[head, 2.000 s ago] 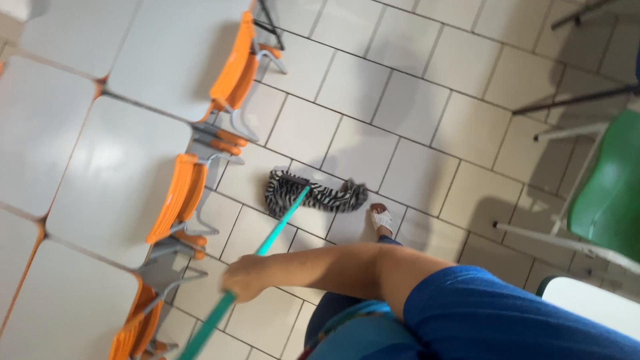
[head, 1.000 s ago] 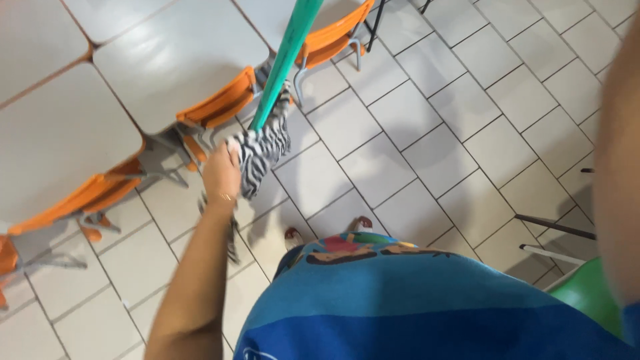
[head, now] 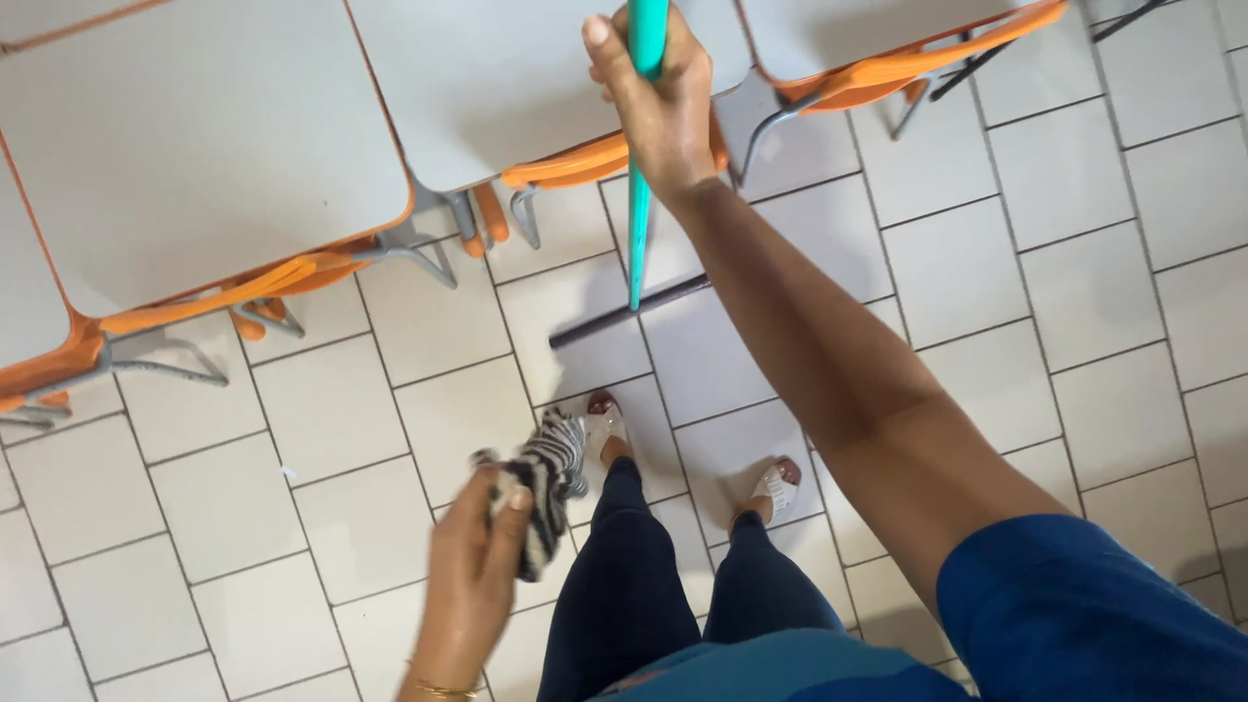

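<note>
My right hand [head: 663,97] grips a green pole [head: 639,234] near the top of the view. The pole slants down to a dark, narrow floor squeegee head [head: 597,326], which rests on the tiles with no cloth around it; my forearm covers part of its right side. At the lower left, my left hand [head: 483,546] is closed on a bunched zebra-striped cloth [head: 546,487], held off the pole, beside my left foot in the view.
White tables with orange edges [head: 214,136] run across the top and left. Orange chairs [head: 283,278] with grey metal legs stand along them. Light floor tiles [head: 458,409] surround my two sandalled feet [head: 778,486].
The striped cloth, on the pole's head two seconds ago, is now off it in my left hand. My right hand has come into view on the pole. The view has turned.
</note>
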